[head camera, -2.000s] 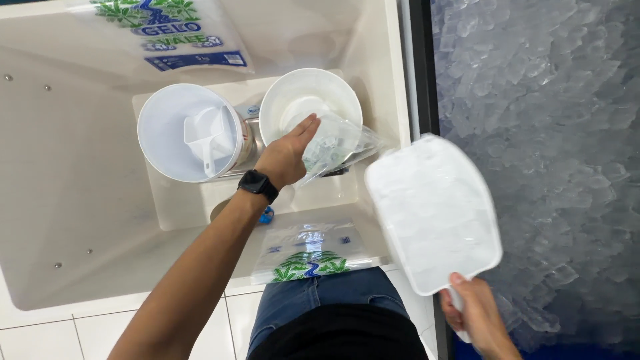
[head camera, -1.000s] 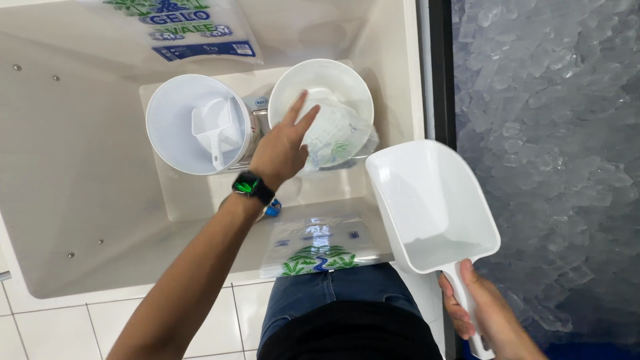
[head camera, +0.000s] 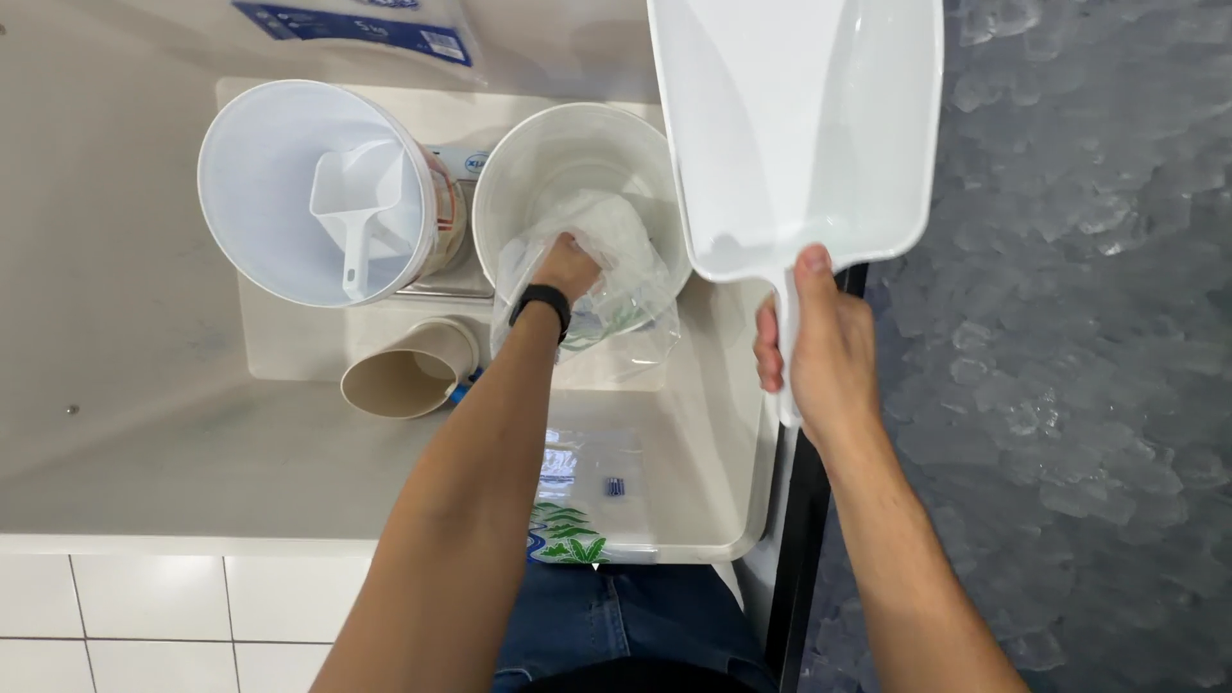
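My left hand (head camera: 568,268) reaches down inside a clear plastic bag (head camera: 616,236), its fingers partly hidden by the film. The bag lies in the mouth of a white bucket (head camera: 577,135) and drapes over its near rim. In my right hand (head camera: 830,337) is the handle of a large white plastic scoop (head camera: 799,135), whose bowl shows almost nothing in it and overlaps the bucket's right side. Right of the scoop lies a large mass of ice (head camera: 1059,385).
Another white bucket (head camera: 260,192) holds a small white scoop (head camera: 356,202). A beige cup-like container (head camera: 409,371) lies tilted near a metal scale (head camera: 462,279). Printed plastic bags rest at the tub's near edge (head camera: 597,500) and far wall (head camera: 385,24). A dark frame (head camera: 804,539) borders the ice.
My left hand has gone from above the bucket into the bag. The large scoop has moved up and closer to the bucket, still in my right hand. The beige container has come into fuller view.
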